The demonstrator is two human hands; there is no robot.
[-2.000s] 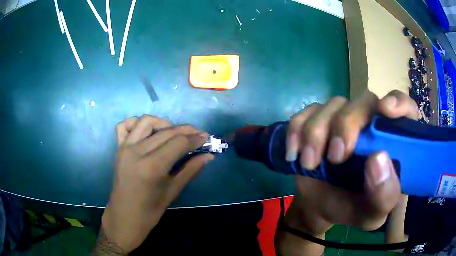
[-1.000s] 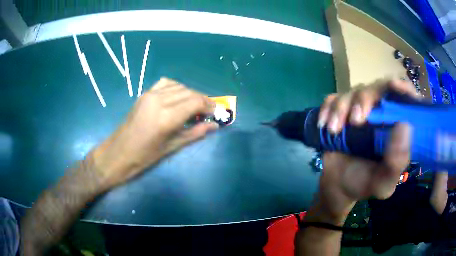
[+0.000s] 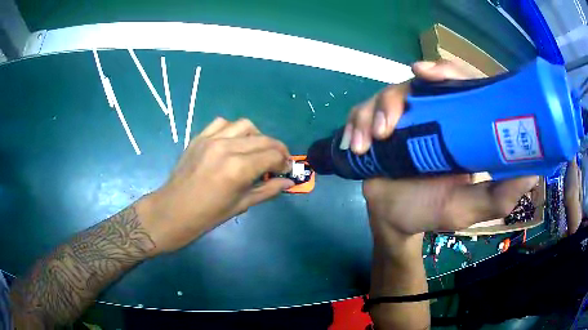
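My left hand (image 3: 225, 174) pinches a small black housing with a white plastic part (image 3: 299, 170) on it, at the orange fixture (image 3: 303, 188). The fingertips hide most of the housing. My right hand (image 3: 412, 187) holds the blue electric screwdriver (image 3: 477, 129) sideways, its black nose at the right side of the white part. The bit is hidden at the work.
Several thin white strips (image 3: 190, 106) lie at the back left. Tiny specks (image 3: 312, 105) lie behind the fixture. A cardboard tray (image 3: 451, 48) with black units stands at the right. Light-blue and white parts (image 3: 449, 245) and an orange-tipped item (image 3: 503, 245) lie in front of it.
The housing has moved from in front of the fixture to the fixture. The screwdriver first drew away to the right, then came back to the white part. The camera view has shifted.
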